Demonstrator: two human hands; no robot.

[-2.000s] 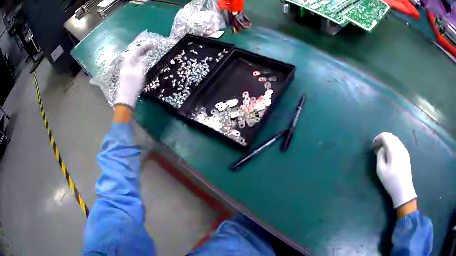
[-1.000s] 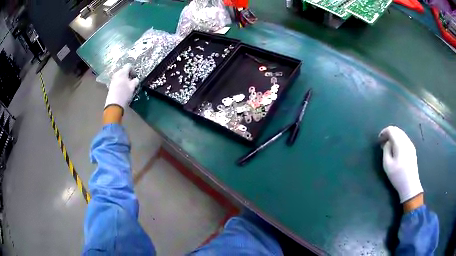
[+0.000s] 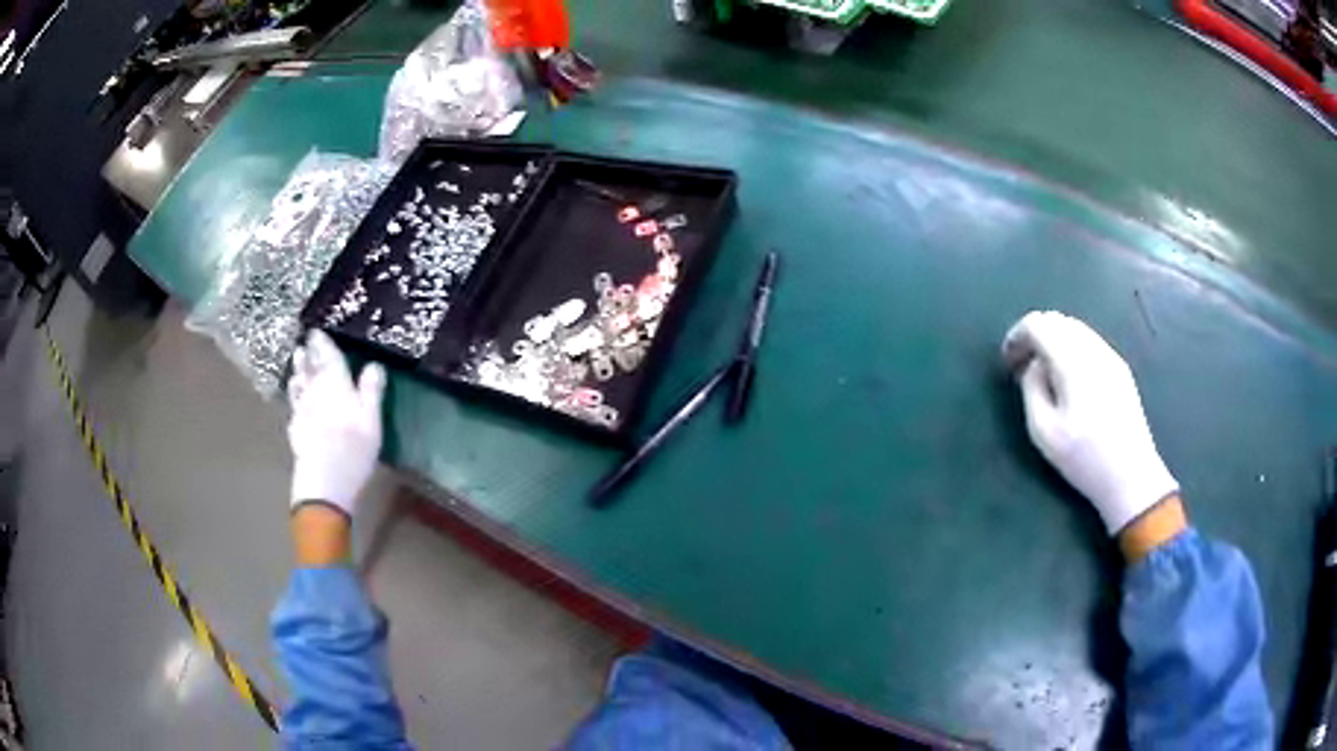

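A black parts tray point(image 3: 462, 301) lies open on the green bench. Its left compartment holds scattered small silvery screws point(image 3: 425, 261); the right one holds flat silvery washers point(image 3: 579, 345) and a few orange-red pieces point(image 3: 653, 279). My left hand point(image 3: 334, 429), in a white glove, is at the tray's near left corner, fingers apart, with nothing seen in it. A clear bag of screws point(image 3: 286, 250) lies left of the tray. My right hand point(image 3: 1088, 414), gloved, rests on the bench at the right with its fingers curled; whether it holds anything is hidden.
Two slim black pens point(image 3: 751, 338) lie right of the tray. A second clear bag point(image 3: 447, 88) and an orange item point(image 3: 528, 22) stand behind it. Green circuit boards point(image 3: 836, 8) are cut off at the top edge. The bench's front edge point(image 3: 587, 587) curves below.
My left hand has moved off the bag of screws, towards me, to the tray's near left corner. The view has shifted; my right hand keeps its curled pose on the bench.
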